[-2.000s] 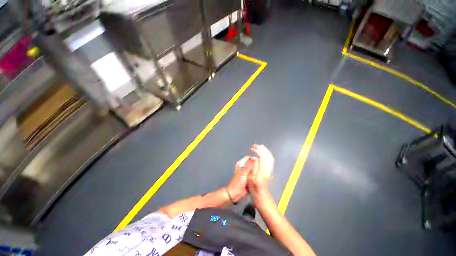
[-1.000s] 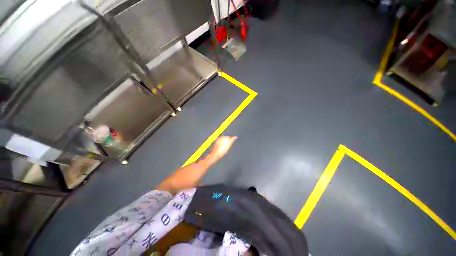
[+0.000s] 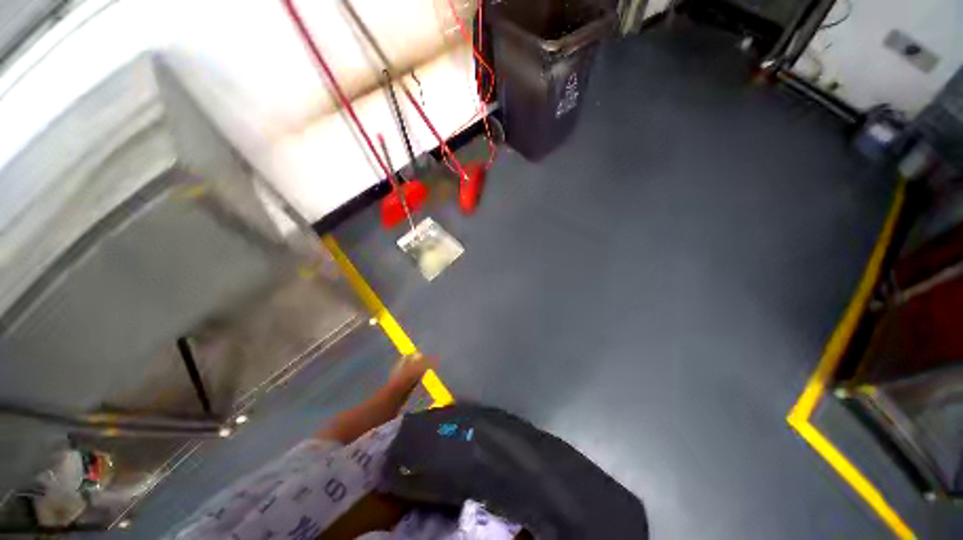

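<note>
My left hand (image 3: 410, 371) is small and blurred in front of me, over the yellow floor line; I see nothing in it, but its fingers are too blurred to read. My right hand is out of the picture. The dark grey apron (image 3: 507, 464) with small blue characters covers my front. Ahead on the floor, near the white wall, are red broom heads (image 3: 472, 188) on long handles and a pale dustpan (image 3: 431, 249) with something yellowish in it.
A dark wheeled bin (image 3: 544, 90) stands by the wall beyond the brooms. A metal shelf unit (image 3: 116, 285) fills the left, with a white bag-like object low down. A rack with a dark red load (image 3: 929, 327) stands at the right, beside a yellow line (image 3: 845, 348).
My hands were together two seconds ago; the right has since left the picture. The view has moved forward, bringing the brooms, dustpan and bin nearer. My left hand sits lower in the picture.
</note>
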